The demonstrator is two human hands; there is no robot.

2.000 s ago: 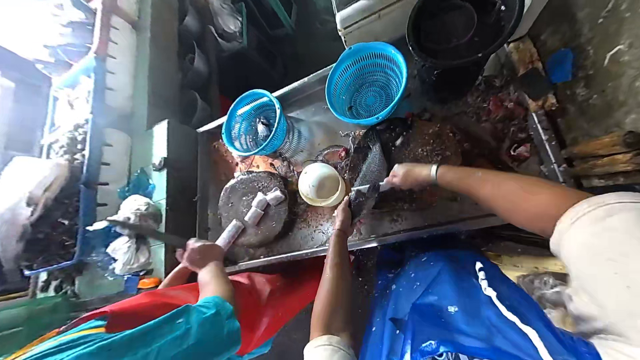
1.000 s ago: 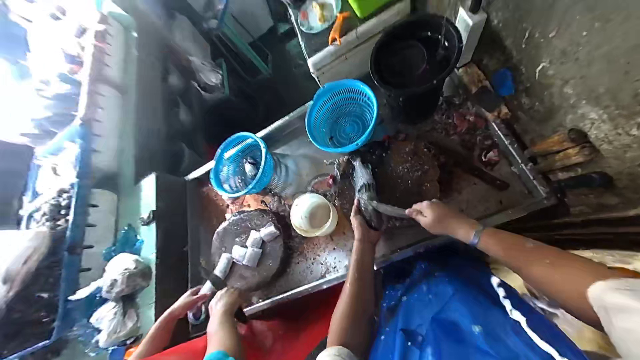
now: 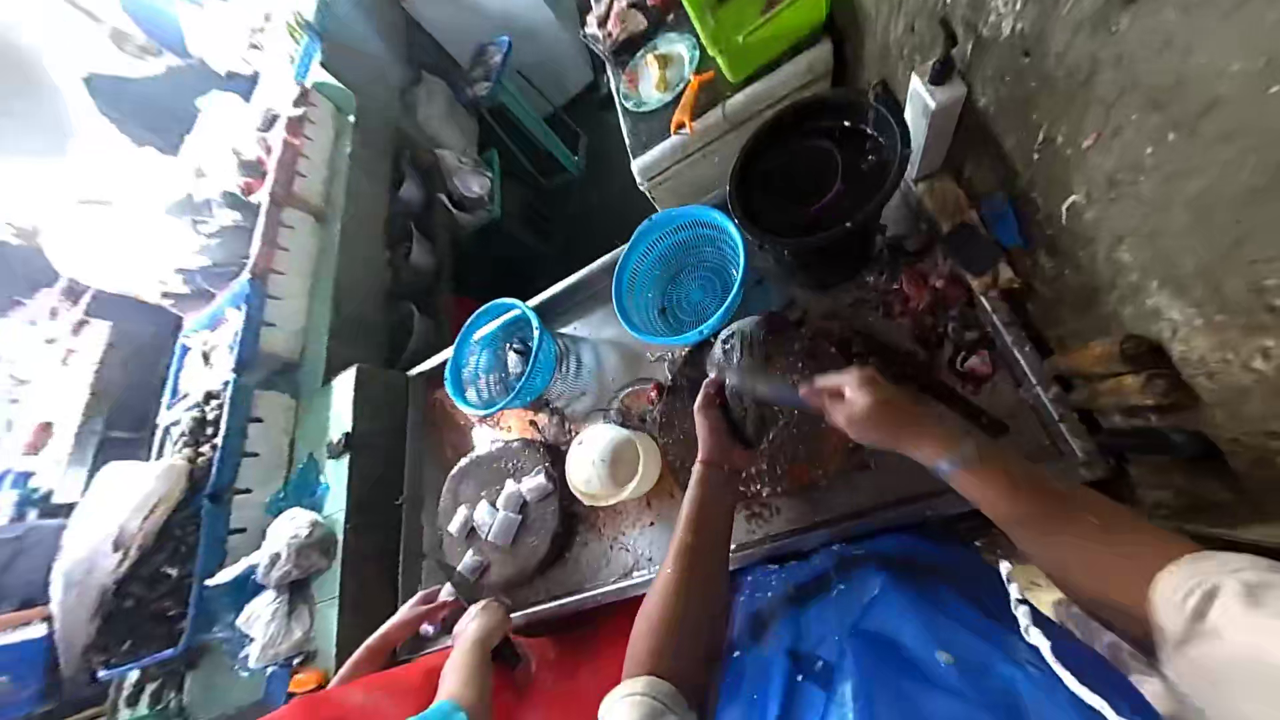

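My left hand (image 3: 722, 435) grips a dark grey fish (image 3: 748, 385) at its lower left edge, over a round chopping board (image 3: 815, 440) on the metal table. My right hand (image 3: 858, 405) is closed on a knife (image 3: 765, 388), whose motion-blurred blade lies across the fish. A white plastic bowl (image 3: 612, 465) stands left of my left hand. Farther left, white cut pieces (image 3: 497, 512) lie on another round chopping board (image 3: 515, 460). One blue plastic basket (image 3: 680, 275) stands behind the fish, and another blue basket (image 3: 502, 357) is tipped at the back left.
At the lower left, a co-worker's hands (image 3: 480, 620) work with a knife (image 3: 460, 583) beside the left board. A black bucket (image 3: 818, 185) stands behind the table. Reddish scraps (image 3: 930, 300) lie at the right end, near another dark blade (image 3: 965, 398).
The co-worker's knife has come down from the side to the cut pieces. My right hand and knife have moved up onto the fish from its lower end. The view has shifted.
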